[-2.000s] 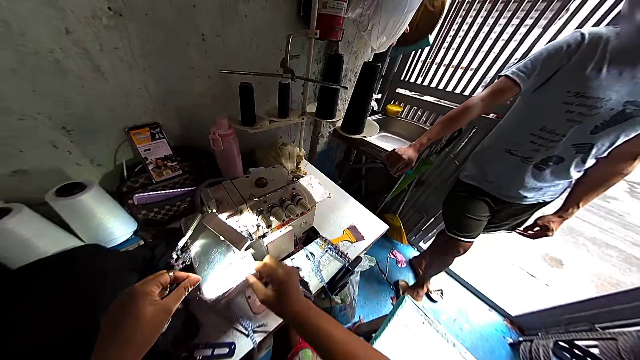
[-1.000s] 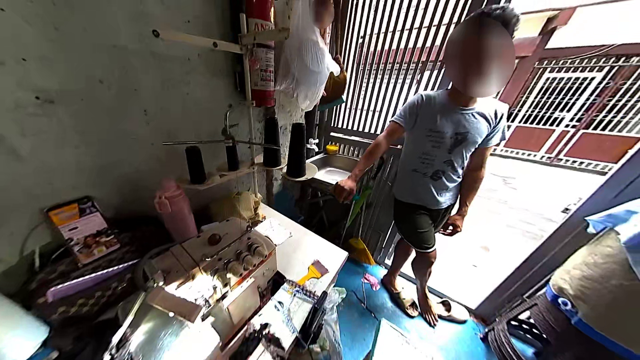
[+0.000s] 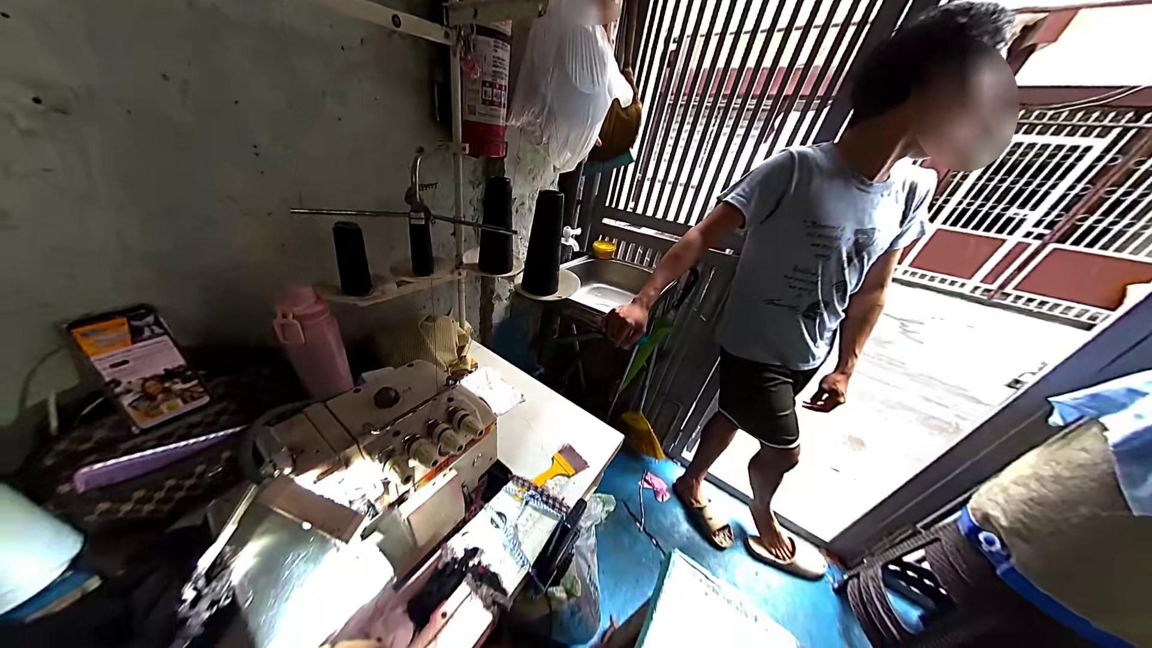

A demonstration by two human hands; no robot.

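Neither of my hands can be made out in the head view; a blurred pinkish patch at the bottom edge is unclear. An overlock sewing machine with several tension dials stands on a white table, its metal front plate in bright glare. Black thread cones stand on the holder behind it. A yellow-handled brush lies right of the machine. Near the table's front edge are a spiral notebook and dark scraps. A pink bottle stands behind the machine, to the left.
A person stands in the doorway, one arm held toward the sink. At left, a phone leans upright near a purple strip. A fire extinguisher hangs on the wall. A plastic bag hangs beside the table. A large sack stands at right.
Two seconds ago both my hands were at the front of the machine; they have left the view. The view has swung up and right. The person's head has turned since one second ago.
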